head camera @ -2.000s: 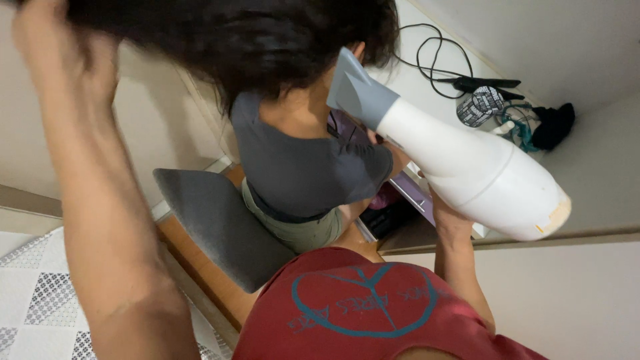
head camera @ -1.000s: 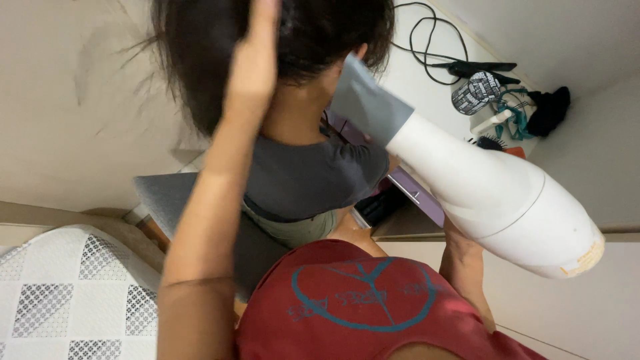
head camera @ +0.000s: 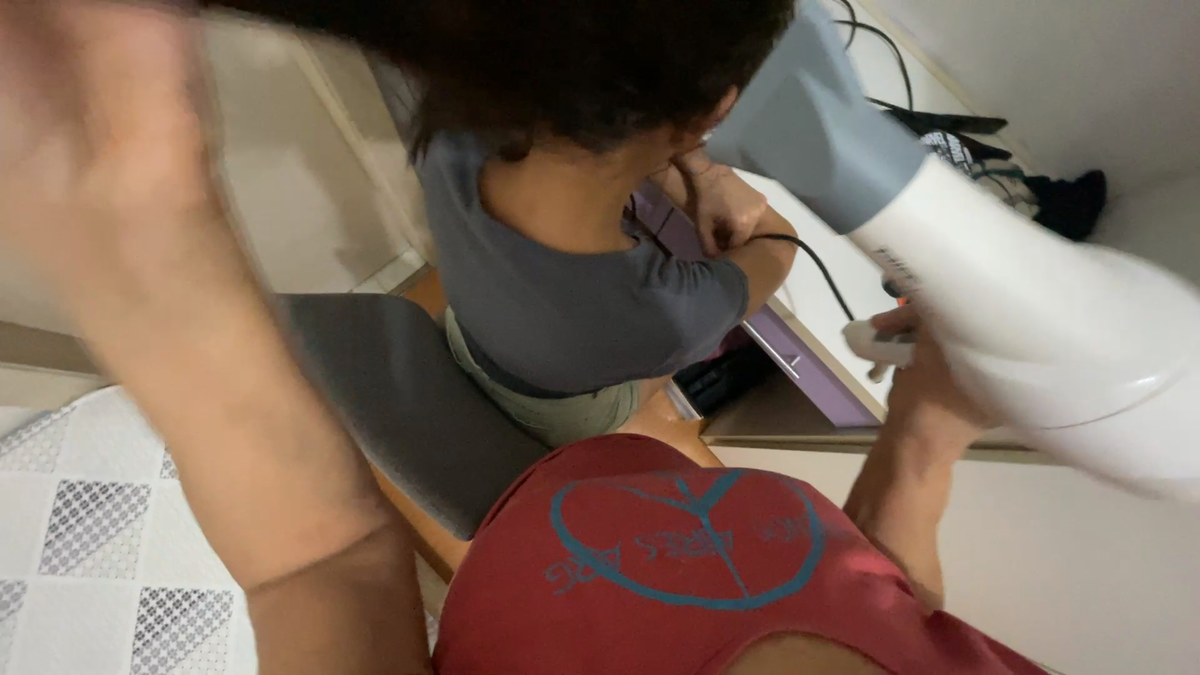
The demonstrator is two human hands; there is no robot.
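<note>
A white hair dryer (head camera: 1041, 309) with a grey concentrator nozzle (head camera: 825, 122) slants across the upper right, held by the handle in my right hand (head camera: 928, 375), which its body partly hides. The nozzle points up and left, close to the dark hair (head camera: 600, 66) of a person seated with their back to me. My left hand (head camera: 112, 103), blurred at the upper left, is raised beside a stretch of that hair; its fingers are not clear, so whether it grips any strands does not show. A black cord (head camera: 816, 258) runs from the dryer's handle toward the seated person's arm.
The person in a grey shirt (head camera: 572, 291) sits on a grey chair (head camera: 394, 394). At right is a white desk with a purple drawer (head camera: 806, 366), bearing black cables, a dark flat tool (head camera: 956, 122) and a black fuzzy item (head camera: 1073, 202). A patterned bedspread (head camera: 94, 534) lies at lower left.
My left hand has moved from against the back of the person's head out to the upper left. The dryer stays in my right hand, its nozzle still near the hair.
</note>
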